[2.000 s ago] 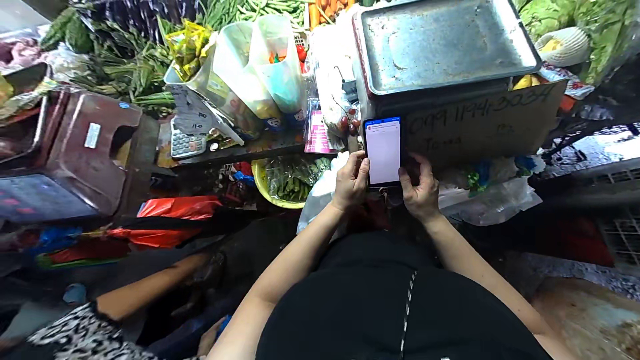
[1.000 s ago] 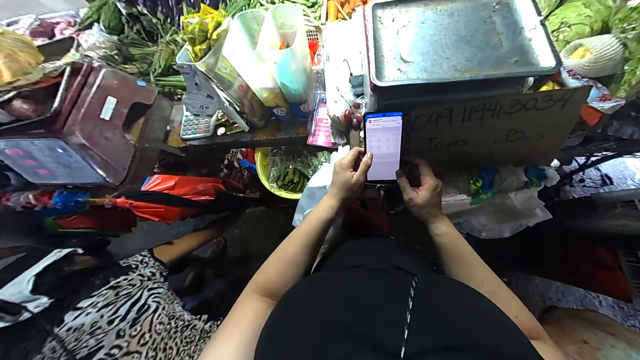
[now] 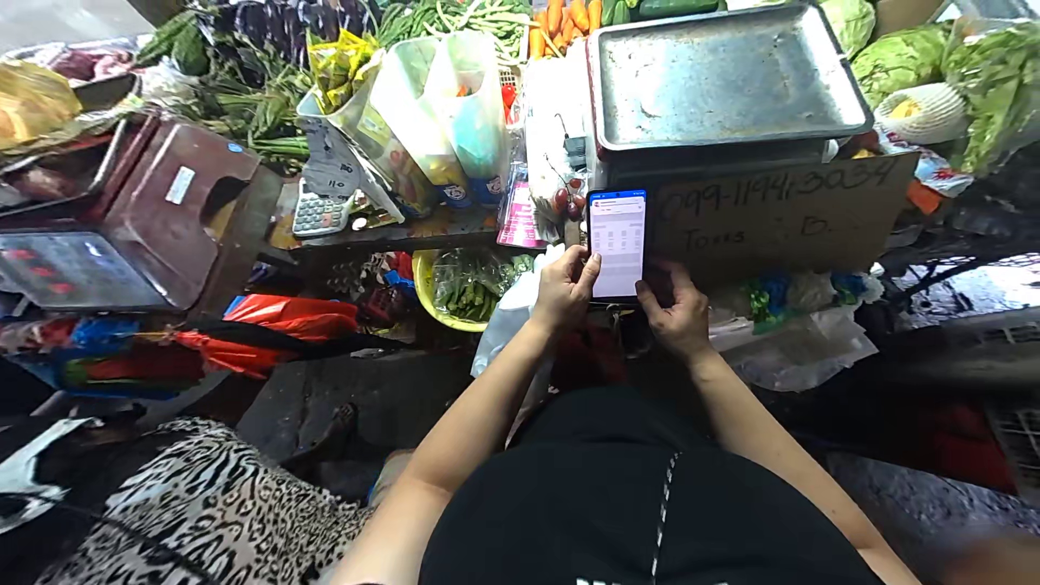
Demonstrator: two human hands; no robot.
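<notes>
A smartphone [image 3: 617, 245] with a lit screen stands upright between my two hands, in front of the stall. My left hand [image 3: 566, 286] grips its lower left edge, thumb along the side. At its lower right corner my right hand [image 3: 676, 310] holds on, with the thumb at the screen's edge and the fingers partly hidden behind. Just beyond the phone is a metal weighing tray [image 3: 731, 77] on a scale, above a cardboard sheet [image 3: 780, 215] that bears handwriting. Small red onions or similar produce [image 3: 570, 200] lie just left of the phone's top.
A calculator [image 3: 321, 213], plastic containers [image 3: 410, 106] and heaped vegetables line the stall. A yellow basin [image 3: 426, 296] holds bagged green vegetables below. At the left stand a dark red digital scale [image 3: 171, 203] and a red folded umbrella [image 3: 284, 321]. A person in animal-print clothing [image 3: 236, 504] is at the lower left.
The phone's screen now shows a grid-like layout, unlike the plainer page two seconds ago. More of the person in animal print shows at the lower left. Both my hands stay on the phone.
</notes>
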